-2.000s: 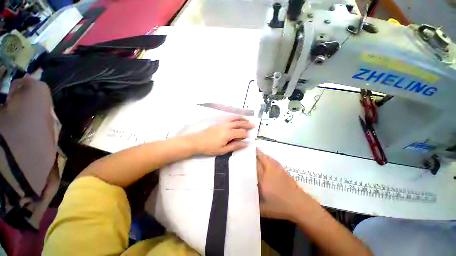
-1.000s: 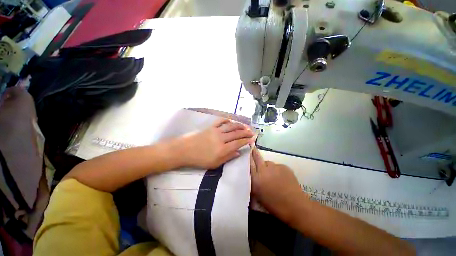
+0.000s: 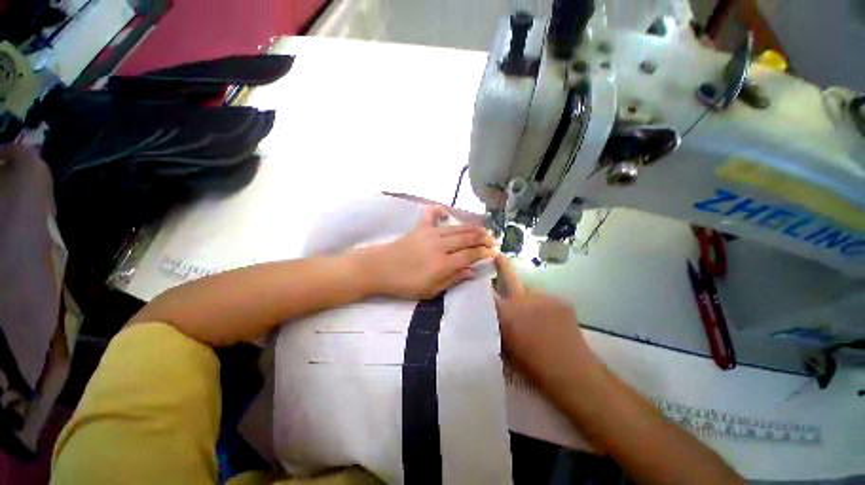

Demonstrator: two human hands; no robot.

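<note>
A main panel (image 3: 360,350) lies white side up from the machine down to my lap, with a black band (image 3: 422,379) running along it and faint drawn lines. A thin pinkish-brown edge shows at its far end. My left hand (image 3: 441,254) lies flat on the panel, fingertips close to the presser foot (image 3: 510,237). My right hand (image 3: 536,317) grips the panel's right edge just below the foot, fingers partly hidden by the panel. The sewing machine's white head (image 3: 531,123) stands over the panel's far right corner. The needle is too small to make out.
Limp black strips (image 3: 161,133) lie in a pile at the table's far left. Red-handled thread snips (image 3: 711,308) lie on the machine bed at right. A printed ruler scale (image 3: 749,424) runs along the front edge. Pink-brown panels (image 3: 28,284) are at left, a red-covered table (image 3: 218,33) beyond.
The view has shifted. The panel's far end has swung a little around the foot, and its band now runs straighter towards my lap. Both hands remain on the panel beside the foot.
</note>
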